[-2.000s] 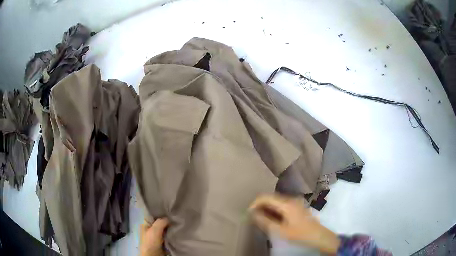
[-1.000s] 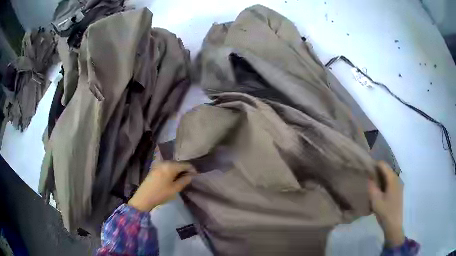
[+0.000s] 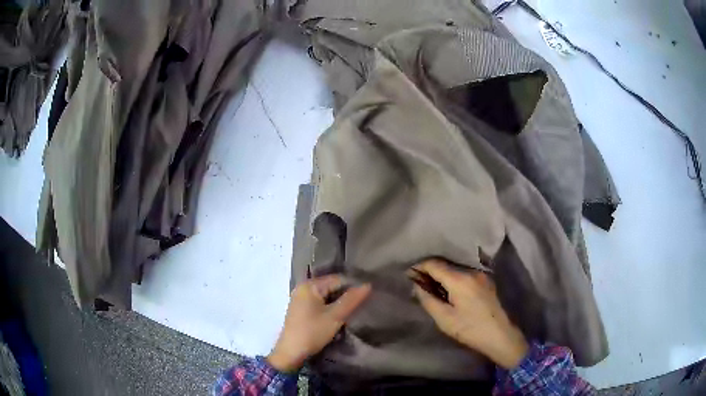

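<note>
A taupe garment body [image 3: 418,178] lies spread in front of me, its lower part near the table's front edge. My left hand [image 3: 321,317] is at its left edge, thumb and forefinger close together on the cloth below a dark curved gap [image 3: 330,240]. My right hand [image 3: 464,305] rests over the middle of the cloth, fingers curled around a small dark item [image 3: 430,286], mostly hidden, likely thread snips. A folded opening [image 3: 503,100] with dark inside and a ribbed-looking panel [image 3: 495,58] lie at the upper right.
Gathered brown garments [image 3: 124,155] hang over the white table's [image 3: 240,209] front edge at left. A dark cord [image 3: 627,89] with a white tag [image 3: 556,39] lies at upper right. A loose thread [image 3: 267,116] lies between the bundles. Grey speckled floor [image 3: 178,348] shows below.
The garment has been turned and spread, and its ribbed panel and dark opening now show. My right hand has moved inward from the right edge. The view has shifted towards the table's front edge.
</note>
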